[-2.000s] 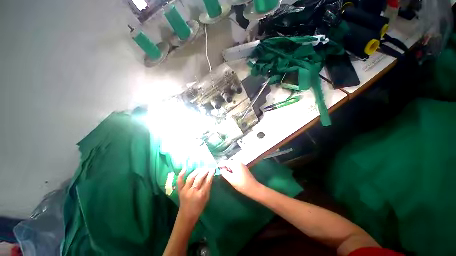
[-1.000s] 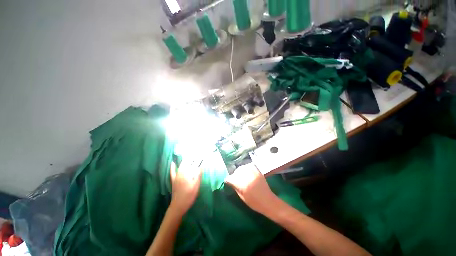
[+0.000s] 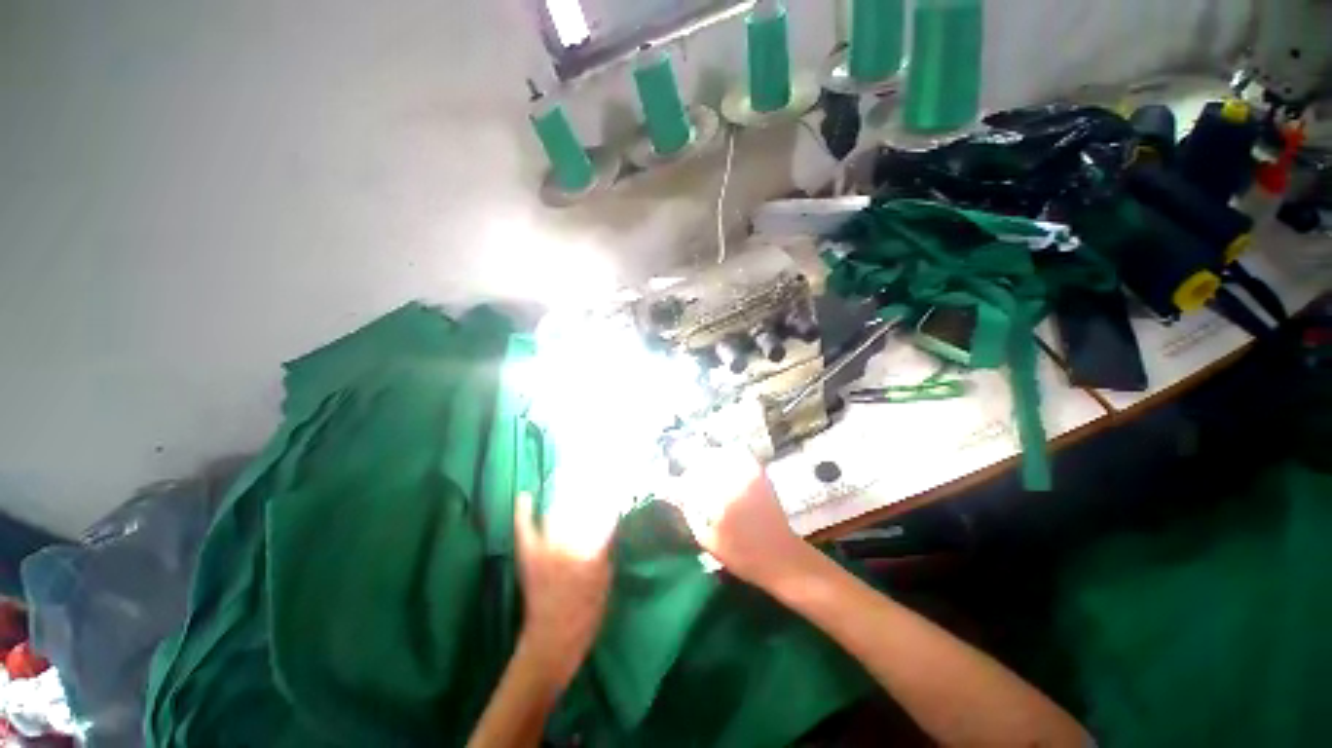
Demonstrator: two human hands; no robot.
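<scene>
A green garment piece (image 3: 657, 614) lies under and between my hands at the front of the overlock machine (image 3: 760, 329). My left hand (image 3: 563, 563) is on the cloth, its fingertips lost in the white lamp glare. My right hand (image 3: 748, 523) is at the machine's front edge, near the needle area, with its fingertips also washed out by glare. Whether either hand grips the cloth cannot be made out. The presser foot is hidden by the glare. A green sewn pile (image 3: 365, 555) is heaped left of the machine.
Green thread cones (image 3: 767, 62) stand on a rack behind. Green fabric strips (image 3: 935, 271), green snips (image 3: 909, 390), a dark flat phone (image 3: 1099, 339) and dark thread cones (image 3: 1169, 234) lie on the white table (image 3: 935, 453). More green cloth (image 3: 1212, 614) is low at right.
The view has shifted, so the machine and table sit farther right and lower. My right hand has moved up toward the needle area. The yellow print seen earlier beside my left hand no longer shows.
</scene>
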